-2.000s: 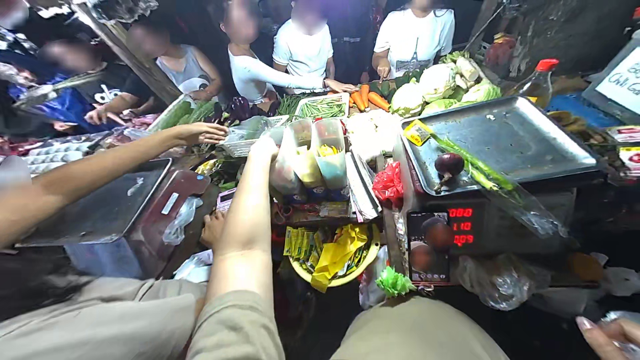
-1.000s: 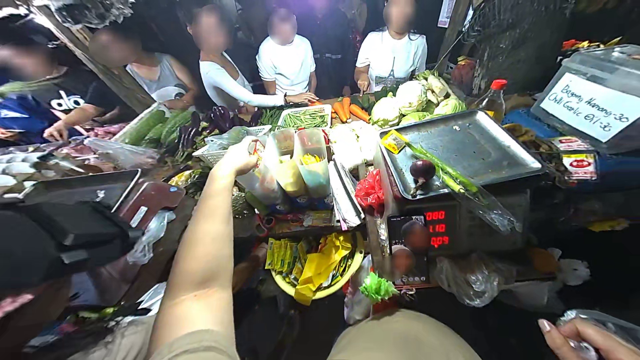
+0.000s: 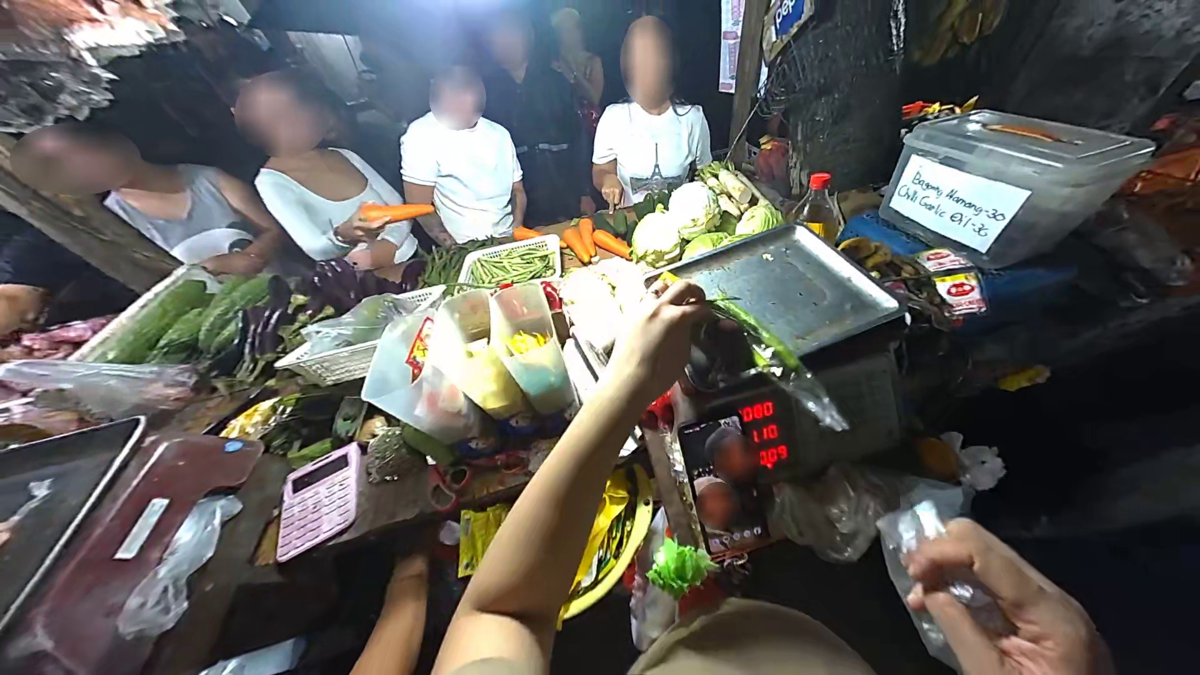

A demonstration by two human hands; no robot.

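My left hand (image 3: 670, 314) is closed over the left edge of the metal weighing tray (image 3: 797, 281), on the end of a bundle of spring onions (image 3: 764, 337) in clear plastic. The stalks run right and down over the tray's front edge. The red onion seen on the tray before is hidden or too dark to make out. At the lower right, my right hand (image 3: 1003, 591) grips a crumpled clear plastic bag (image 3: 923, 534). Between the hands are the scale's red display (image 3: 764, 436) and a phone (image 3: 722, 487) propped against it.
Clear plastic containers (image 3: 469, 366) stand left of my left arm, with a pink calculator (image 3: 319, 502) farther left. Cabbages (image 3: 694, 211), carrots (image 3: 591, 239) and green beans (image 3: 516, 265) lie behind. A lidded bin (image 3: 1012, 187) stands at the right. Several people stand across the stall; one holds a carrot (image 3: 398, 212).
My left hand has moved right from the plastic containers to the spring onions on the tray. My right hand and its bag have come farther into view. A person across now holds up a carrot.
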